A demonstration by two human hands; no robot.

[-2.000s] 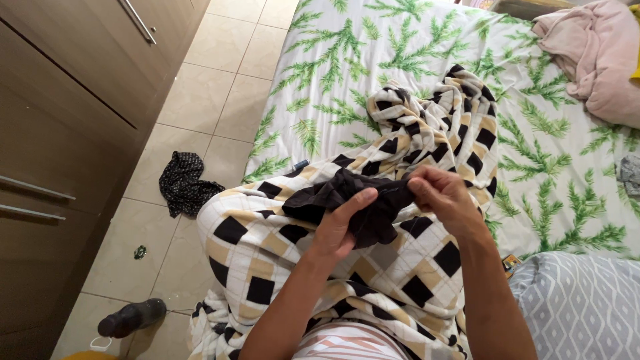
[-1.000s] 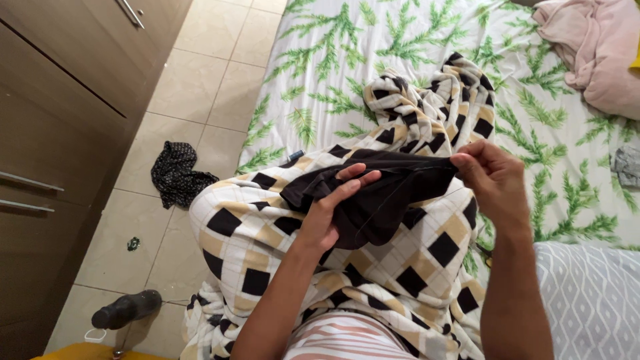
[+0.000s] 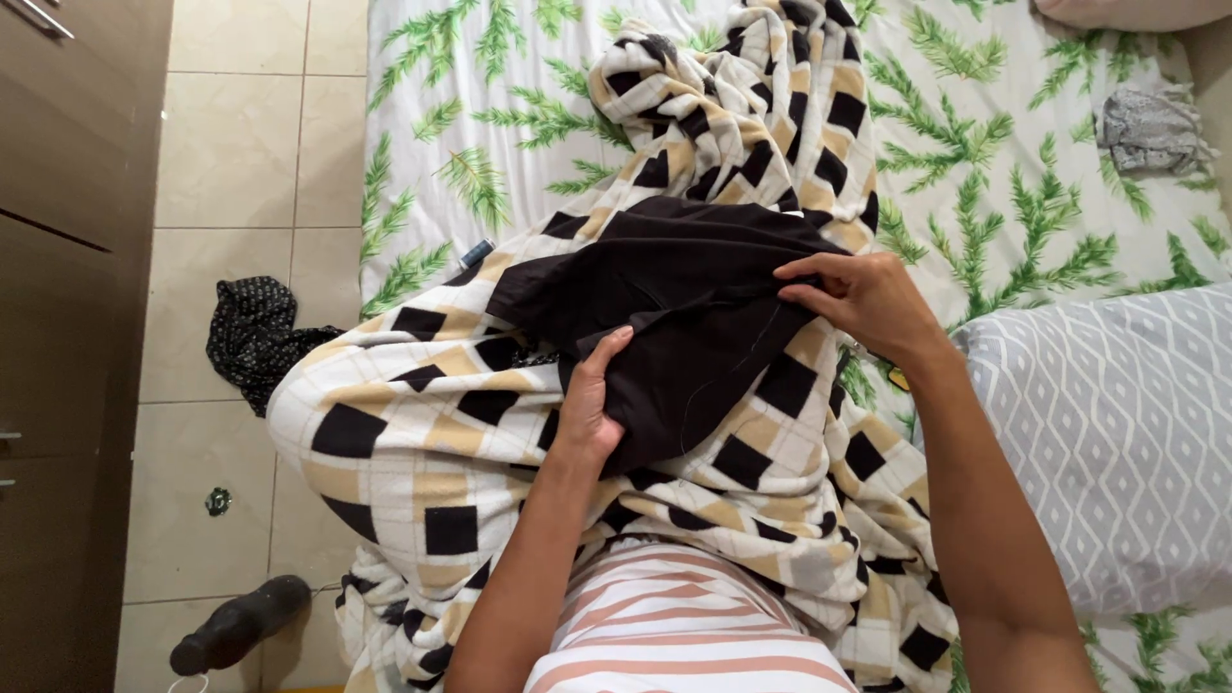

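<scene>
A black cloth [image 3: 674,385] lies spread over my lap on a checkered blanket [image 3: 404,385]. My left hand [image 3: 592,399] holds its near left part, thumb on top and the other fingers hidden under the fabric. With thumb and fingertips, my right hand [image 3: 847,294] pinches the cloth at its right side. A light thread runs along the cloth's lower right part. Whether a needle is in my right fingers cannot be told. A small spool of dark thread [image 3: 476,254] rests beyond the cloth, at the blanket's left edge.
The bed has a leaf-patterned sheet [image 3: 539,115]. A grey patterned pillow [image 3: 1107,443] is at right, a crumpled grey cloth [image 3: 1150,130] behind it. On the tiled floor lie a black patterned cloth [image 3: 250,337], a dark bottle [image 3: 241,624] and a small green item [image 3: 218,500]. Brown drawers [image 3: 67,385] stand at left.
The black cloth, bunched two seconds ago and then stretched toward the right, now lies spread wider across my lap. My right hand has come back toward the cloth's middle. The view has shifted.
</scene>
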